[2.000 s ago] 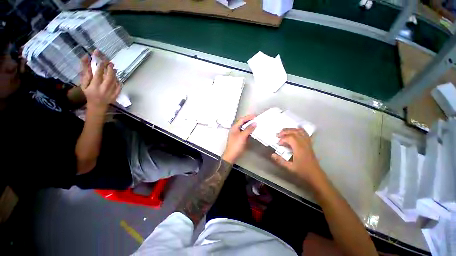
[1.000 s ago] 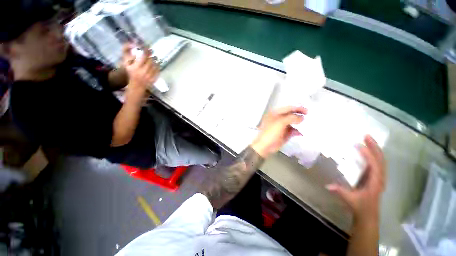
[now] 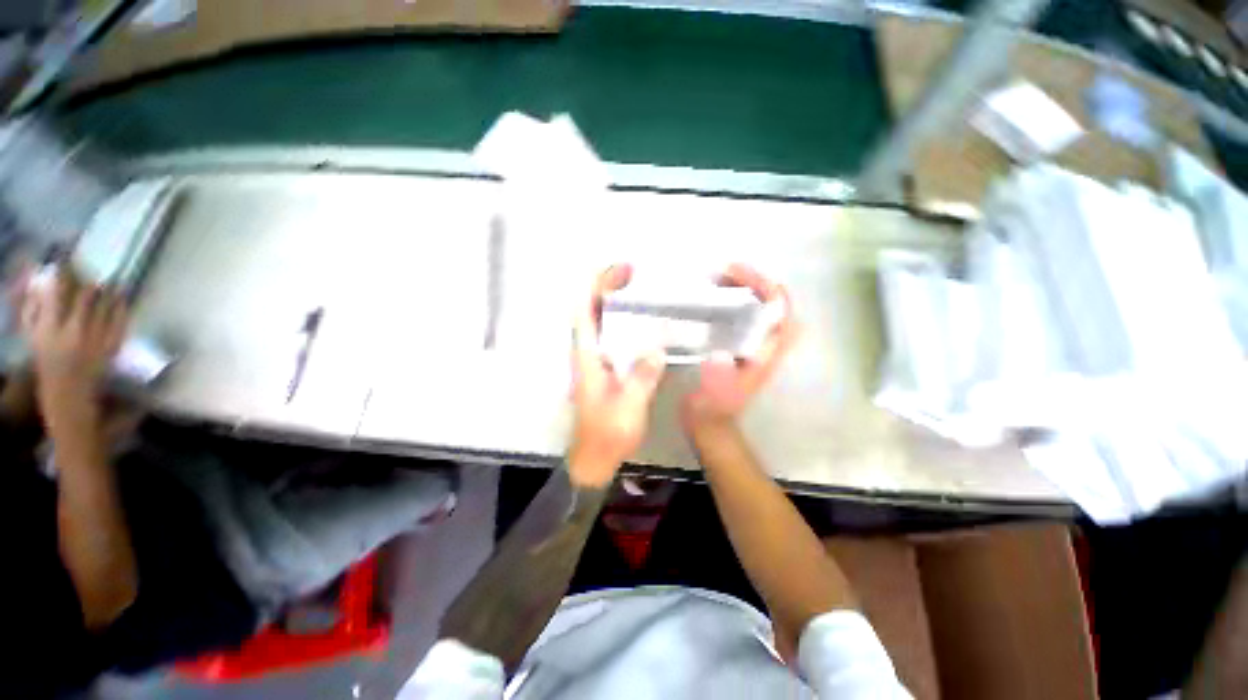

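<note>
A small white product box (image 3: pixel 684 323) is between my two hands above the bench, its long side facing me. My left hand (image 3: pixel 611 383) grips its left end, with the thumb at the near lower edge. My right hand (image 3: pixel 743 353) grips its right end the same way. The box is slightly blurred, so its print and any flaps cannot be told. A folded white piece (image 3: pixel 538 148) stands near the rear bench edge, behind and left of the box.
White boxes (image 3: pixel 1095 301) are piled on the bench at right. A brown carton (image 3: pixel 1006 602) is below the bench edge. A marker pen (image 3: pixel 304 353) lies at left, near a neighbour's hand. A green belt (image 3: pixel 712 96) and metal post (image 3: pixel 944 103) are behind.
The view has turned right, bringing the box pile and brown carton into view. My hands, earlier apart over blurred white pieces, are now closed around the ends of one white box.
</note>
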